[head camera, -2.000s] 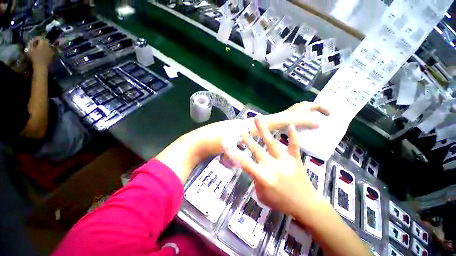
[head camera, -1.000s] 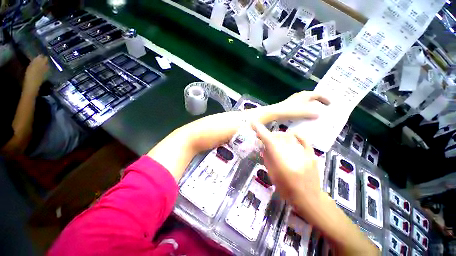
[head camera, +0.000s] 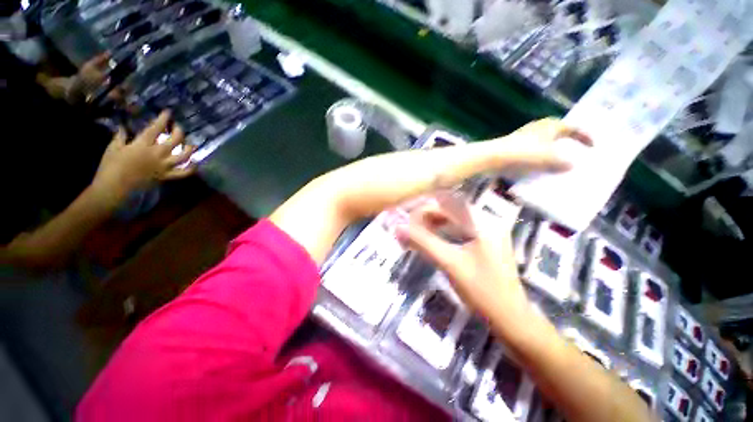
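Note:
My left hand (head camera: 545, 147), on the pink-sleeved arm reaching across, grips the white printed label sheet (head camera: 640, 99) near its lower end; the sheet runs up to the top right. My right hand (head camera: 475, 251) is below my left forearm, over the blister tray (head camera: 351, 321), with thumb and fingers curled close together; blur hides whether they hold a label. White phone units (head camera: 607, 284) with dark ovals and red patches lie in the tray pockets. The unit at the tray's left (head camera: 363, 272) is partly under my right fingertips.
A label roll (head camera: 346, 129) stands on the green bench behind my left forearm. At the left, a neighbour's hands (head camera: 144, 157) are by a dark tray (head camera: 219, 95). White slips (head camera: 504, 21) hang at the top. More small-looking units (head camera: 687, 363) lie at the right.
The view has shifted and blurred. My right hand's spread fingers have drawn together and curled. My left hand still holds the sheet. The neighbour's hands have come to the dark tray.

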